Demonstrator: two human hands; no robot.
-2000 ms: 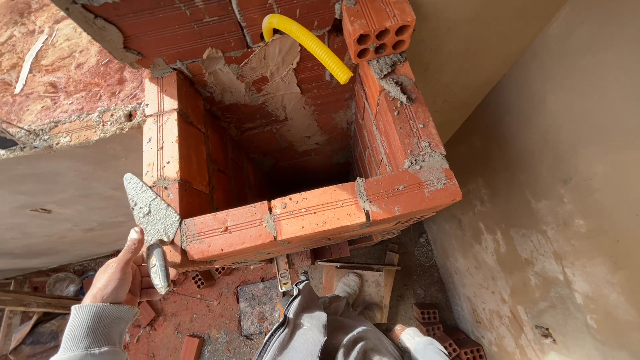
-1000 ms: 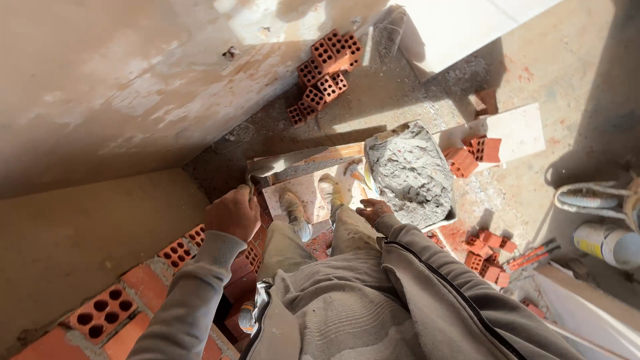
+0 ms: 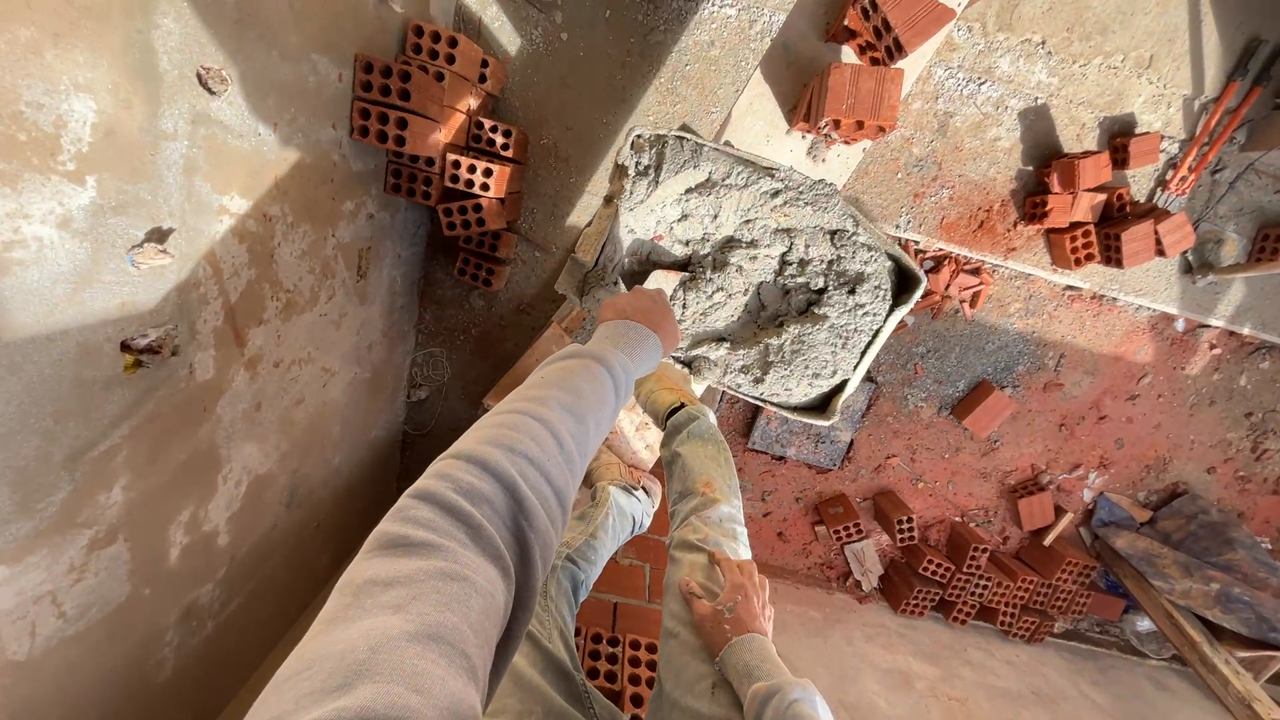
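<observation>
My left hand [image 3: 640, 322] reaches over the near left edge of a square tub and is closed around a trowel [image 3: 664, 282]; only a small pale part of the trowel shows beyond the fingers, and the hand hides the rest. Grey wet mortar [image 3: 790, 270] heaps in the tub [image 3: 905, 280], with a hollow near its middle. Lower down, my right hand [image 3: 730, 602] rests on my trouser leg by the knee, fingers spread, holding nothing.
Hollow clay bricks [image 3: 440, 150] are piled beside the wall [image 3: 200, 400] at left. More bricks [image 3: 980, 570] lie at lower right, near a wooden plank [image 3: 1180, 630]. Broken brick pieces [image 3: 950, 280] lie right of the tub. My boots [image 3: 665, 392] stand close below it.
The view has swung from the brick box down to the floor. My left hand, earlier beside the brickwork with the trowel, is now at the tub. My right hand has come to my leg.
</observation>
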